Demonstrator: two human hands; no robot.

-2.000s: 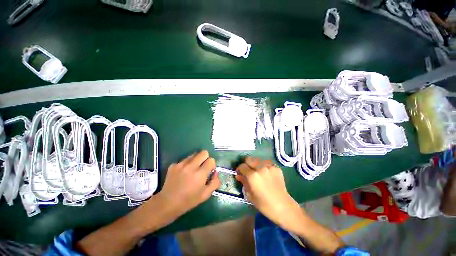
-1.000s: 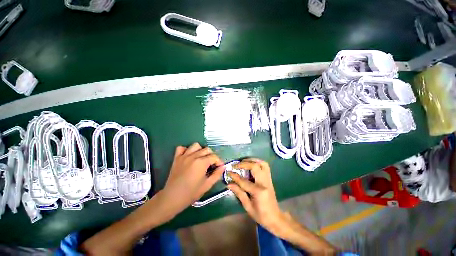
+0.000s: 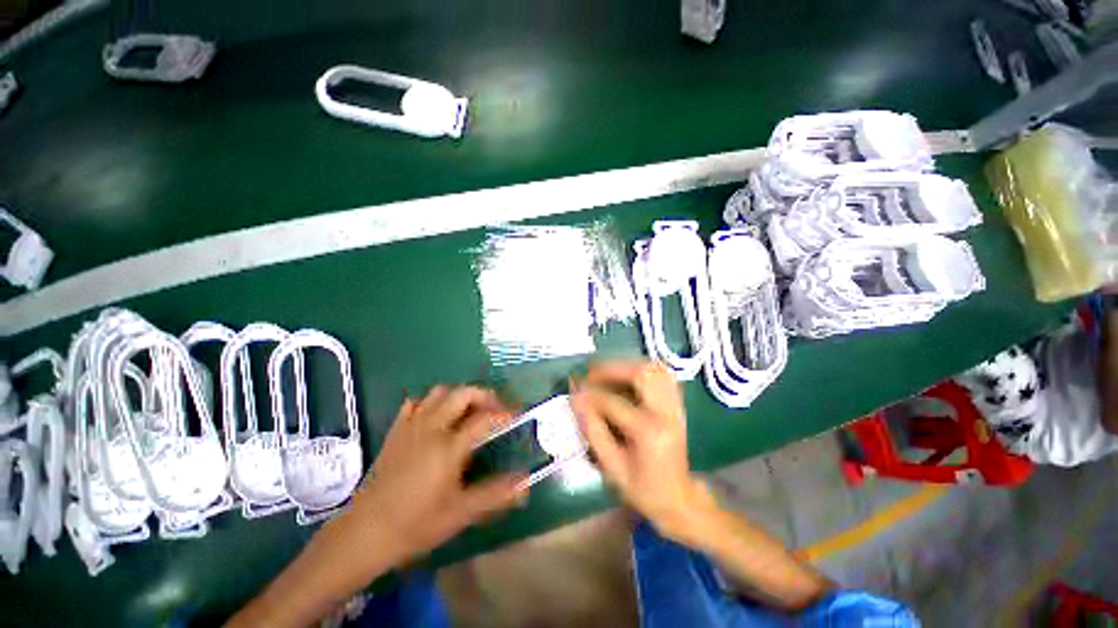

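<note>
A white looped plastic frame point(image 3: 558, 429) is held between my hands near the bench's front edge, its round end to the right. My left hand point(image 3: 448, 460) grips the loop side, with the fingertips on its two sides. My right hand point(image 3: 631, 429) is at the round end, fingers bent on it; it is slightly blurred. Part of the frame is hidden by my fingers. A pile of thin white pins point(image 3: 536, 294) lies just beyond my hands, with looser pins at its right side. Whether a pin is in my fingers cannot be told.
Overlapping frames point(image 3: 184, 472) lie at the left. Two frame stacks point(image 3: 742, 285) and denser stacks point(image 3: 870, 282) stand right, then a yellowish bag point(image 3: 1042, 209). Beyond the pale strip point(image 3: 405, 223), frames point(image 3: 429, 108) lie on the belt. A red stool point(image 3: 944, 436) and a person's patterned clothing point(image 3: 1011, 386) are at right.
The frame in my hands has turned, and its round end now shows between them. Before, my hands were closer together over it. The frames on the belt have shifted left in the view.
</note>
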